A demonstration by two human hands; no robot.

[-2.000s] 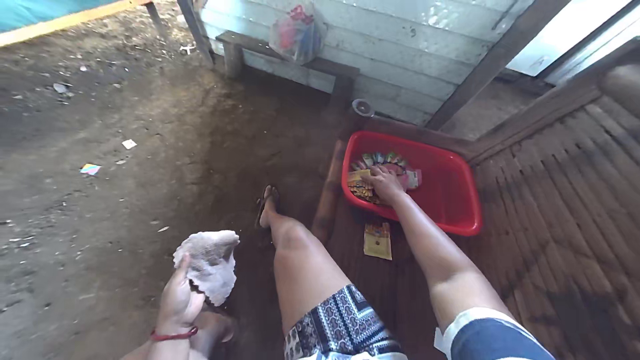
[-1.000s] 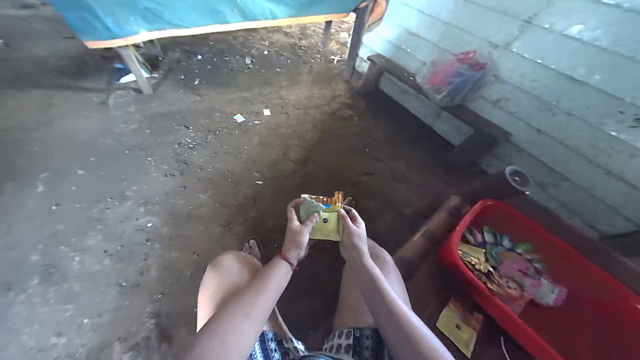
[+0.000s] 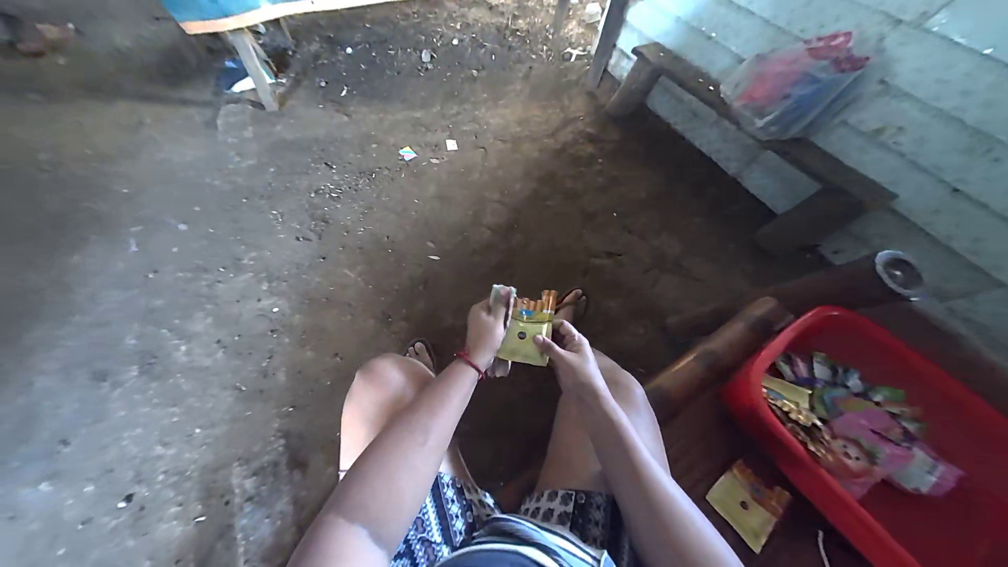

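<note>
A small yellow packet (image 3: 526,339) with several orange-tipped sticks showing at its top is held above my knees. My left hand (image 3: 488,327), with a red cord at the wrist, grips its left side along with a pale, crumpled sheet. The fingers of my right hand (image 3: 568,352) pinch its right edge. To the right, a red plastic basin (image 3: 752,378) holds colourful packets (image 3: 858,417) heaped at its left end. A similar yellow packet (image 3: 746,504) lies on the wooden surface beside the basin.
A low wooden bench (image 3: 835,169) along the pale wall bears a clear plastic bag (image 3: 795,83) of pink and blue things. A round-ended log or post (image 3: 858,276) lies behind the basin. Paper scraps (image 3: 407,153) dot the dirt floor, and a blue-covered table (image 3: 252,14) stands at the upper left.
My right hand was in the red basin two seconds ago; it is now at the yellow packet in front of me, together with my left hand. The view has swung to the left.
</note>
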